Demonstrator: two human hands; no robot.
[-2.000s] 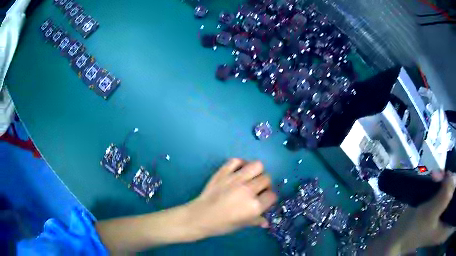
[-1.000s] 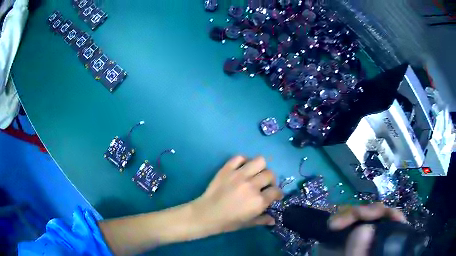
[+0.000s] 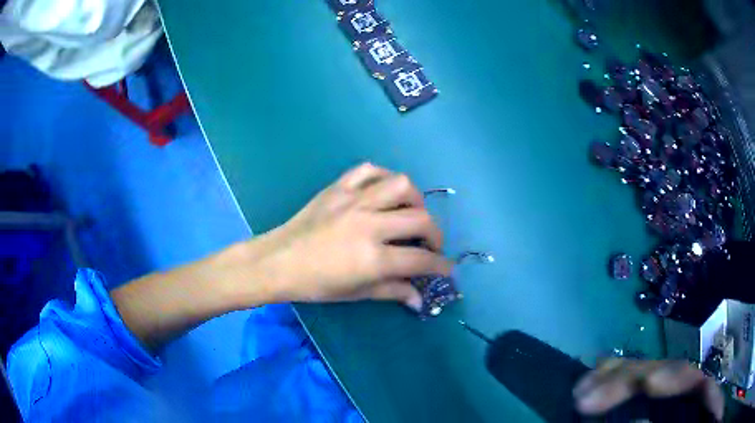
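My left hand [image 3: 356, 240] is over the sub-assemblies near the table's front edge. Its thumb and fingers touch a square circuit board [image 3: 435, 295], mostly seen past the fingertips. Two leads with white plugs [image 3: 476, 257] stick out to the right of the hand; whatever the upper lead joins is hidden under the fingers. Whether the hand grips the board is unclear. My right hand [image 3: 650, 387], cut off by the lower right edge, holds a black electric screwdriver [image 3: 538, 372]. Its thin bit points at the board and ends a little short of it.
A strip of joined boards [image 3: 385, 54] lies at the top. A large heap of dark wired modules [image 3: 675, 157] is at the right, with one loose module [image 3: 620, 265] beside it. The white screw feeder [image 3: 728, 339] is at the lower right. A red stool [image 3: 153, 116] stands beyond the table edge.
The view has swung left. My left hand has moved from beside the lower heap to the two sub-assemblies. The screwdriver has come across after it, its bit now visible.
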